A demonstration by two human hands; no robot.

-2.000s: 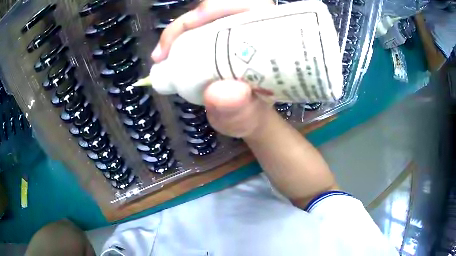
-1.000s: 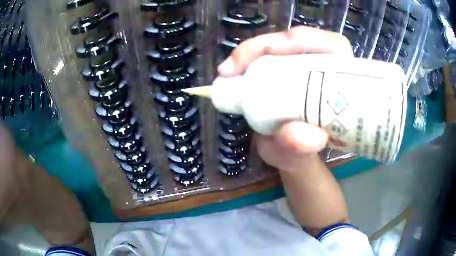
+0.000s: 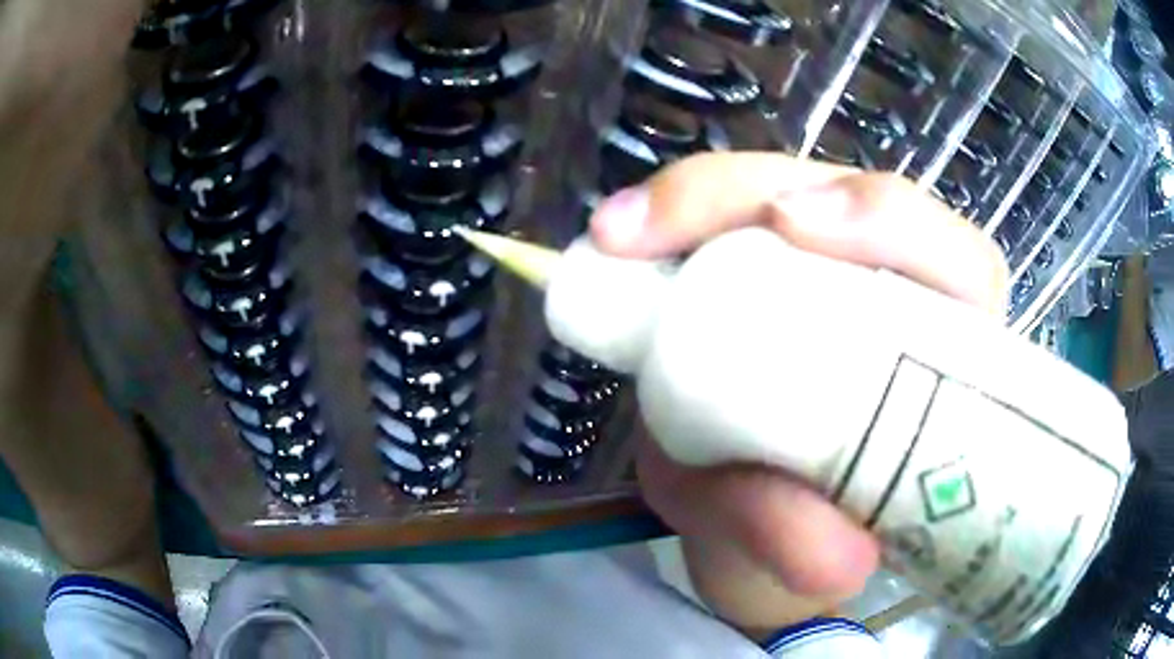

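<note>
My right hand (image 3: pixel 785 515) is shut on a white squeeze bottle (image 3: pixel 824 399), which lies nearly sideways with its printed label to the lower right. Its thin yellow nozzle (image 3: pixel 512 255) points left, its tip over the second column of glossy black parts (image 3: pixel 431 290). Whether the tip touches a part I cannot tell. The parts stand in columns in a clear plastic tray (image 3: pixel 328 258). My left arm and hand (image 3: pixel 65 258) are blurred at the left edge, cut off by the frame; the fingers do not show.
A brown board edge (image 3: pixel 438 530) runs along the tray's near side, with green bench surface (image 3: pixel 193 541) by it. Another person's arm (image 3: pixel 1133 322) shows at the right edge. A dark grid-like rack (image 3: pixel 1152 566) is at the lower right.
The bottle has come nearer the camera and tilted, its base swinging down to the right. My left arm has come in at the left and moved up over the tray's left side.
</note>
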